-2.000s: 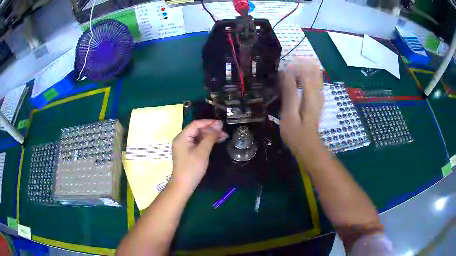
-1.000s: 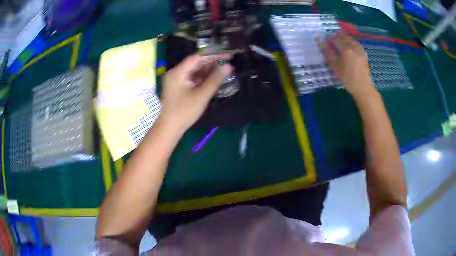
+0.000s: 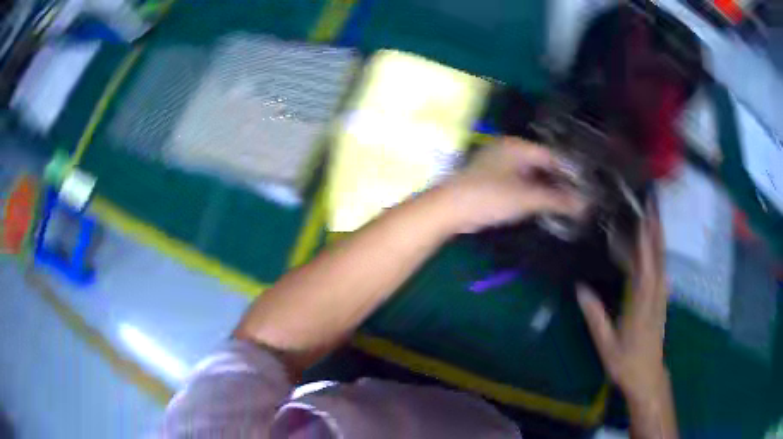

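Observation:
The view is strongly blurred. My left hand (image 3: 515, 184) is at the base of the black clamp fixture (image 3: 592, 129), its fingertips curled together; whether a small part is between them cannot be made out. My right hand (image 3: 631, 317) is just right of the fixture base, fingers apart, with no part visible in it. The fixture's red lever (image 3: 665, 129) shows as a red blur at the right side of the fixture. The round metal base is mostly hidden behind my left fingers.
A yellow sheet (image 3: 399, 129) lies left of the fixture. Farther left is the left tray stack (image 3: 249, 129) with a flat clear tray (image 3: 159, 99) beside it. A purple pen (image 3: 495, 280) lies in front of the fixture. The white right tray (image 3: 708, 249) is beyond my right hand.
The view has swung to the left and tilted. My right hand has moved from the right tray to beside the fixture. My left hand stays at the fixture.

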